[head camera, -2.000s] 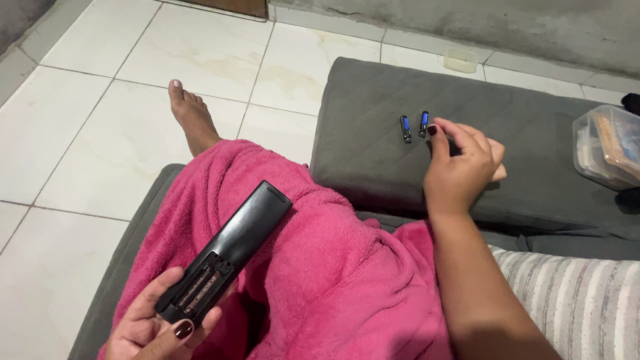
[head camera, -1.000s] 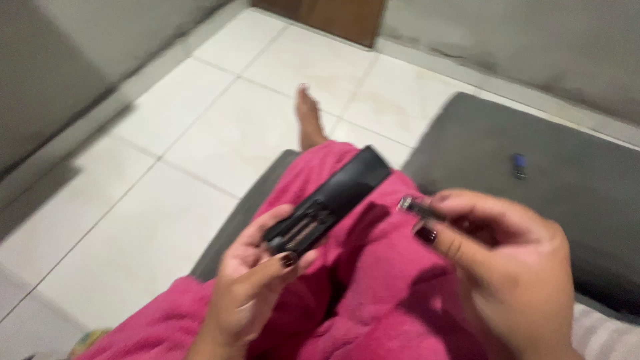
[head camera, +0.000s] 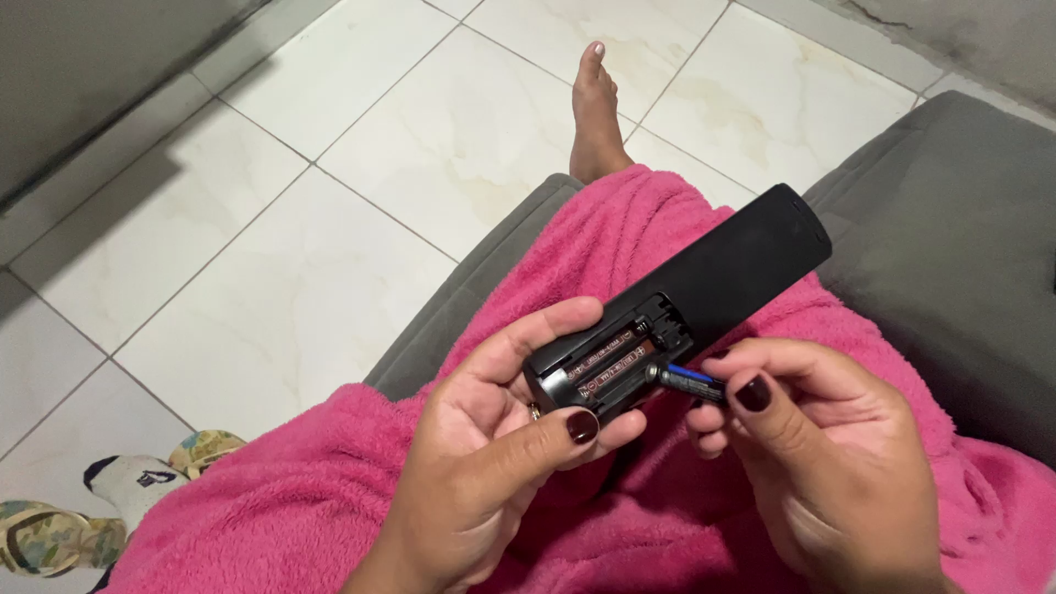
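Observation:
A black remote control (head camera: 726, 264) lies back side up in my left hand (head camera: 503, 445), over my lap. Its battery compartment (head camera: 615, 359) is uncovered and shows two empty battery slots with polarity marks. Between the thumb and fingers of my right hand (head camera: 817, 445) is a small blue and black battery (head camera: 691, 381). The battery's bare end points left, at the compartment's right edge; whether it touches the remote I cannot tell. A pink fleece blanket (head camera: 330, 487) covers my legs below both hands.
Grey upholstered seating (head camera: 932, 247) extends at the right, with another grey cushion edge (head camera: 470, 289) beside my leg. My bare foot (head camera: 596, 124) shows beyond the blanket over white floor tiles (head camera: 371, 214). Patterned flip-flops (head camera: 49, 540) and a white sock-like item (head camera: 132, 487) lie at lower left.
Two seconds ago my right hand was at two batteries on the grey seat. It has since brought one battery over to the remote in my left hand. The view has shifted left.

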